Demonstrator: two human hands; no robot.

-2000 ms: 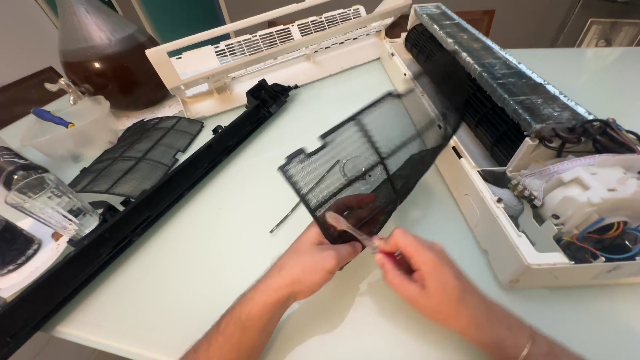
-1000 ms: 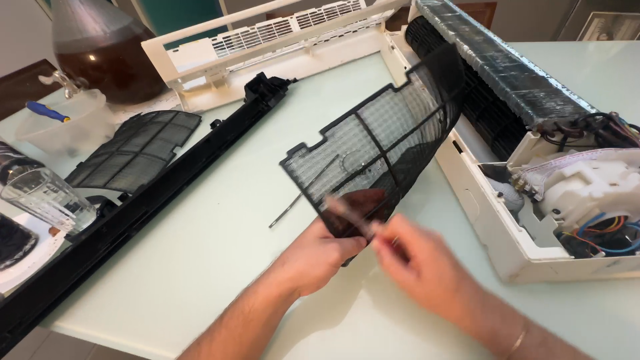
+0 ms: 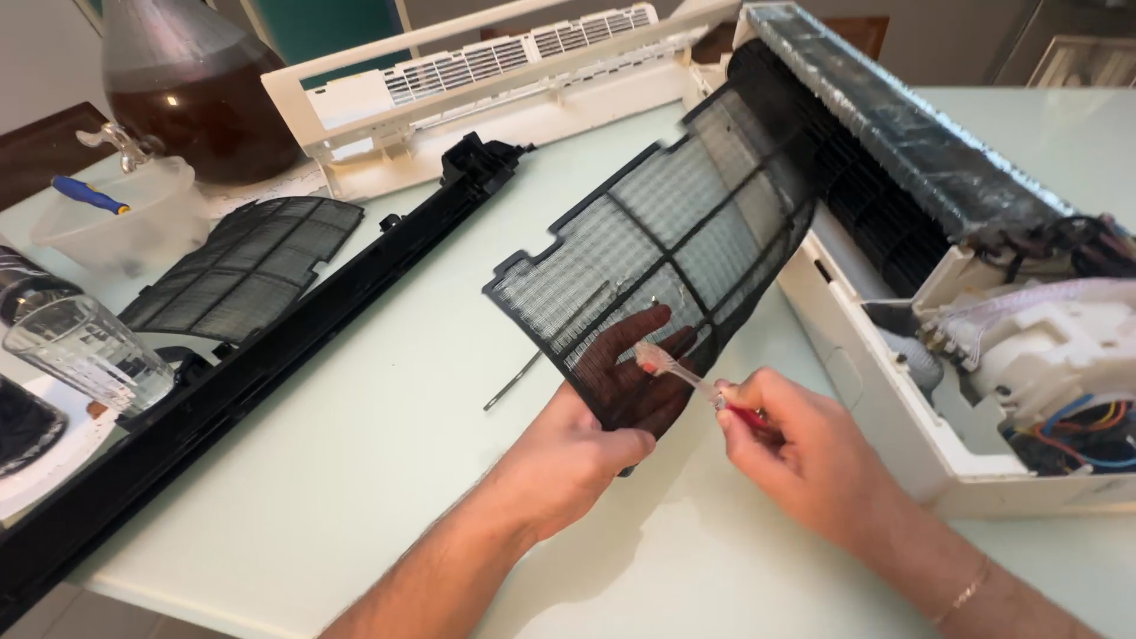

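Observation:
My left hand point(image 3: 577, 453) grips the near corner of a black mesh air filter point(image 3: 661, 240), thumb on top and fingers spread beneath, showing through the mesh. The filter is held tilted above the table, its far end by the opened air conditioner unit point(image 3: 852, 355). In my right hand point(image 3: 790, 444) is a toothbrush point(image 3: 688, 373) with a clear and red handle, its bristle head at the mesh over my left fingers. A thin metal rod point(image 3: 515, 382) lies on the table, partly behind the filter.
A long black plastic strip point(image 3: 293, 324) crosses the left side. Beyond it are a second mesh filter point(image 3: 257, 266), a drinking glass point(image 3: 98, 355), and a plastic tub point(image 3: 133, 222) with a blue-handled tool point(image 3: 89, 195). A large jug point(image 3: 200, 106) and white front frame point(image 3: 515, 98) stand behind.
The toothbrush head has shifted a little across the near part of the mesh with my right hand. My left hand keeps its hold on the filter's corner.

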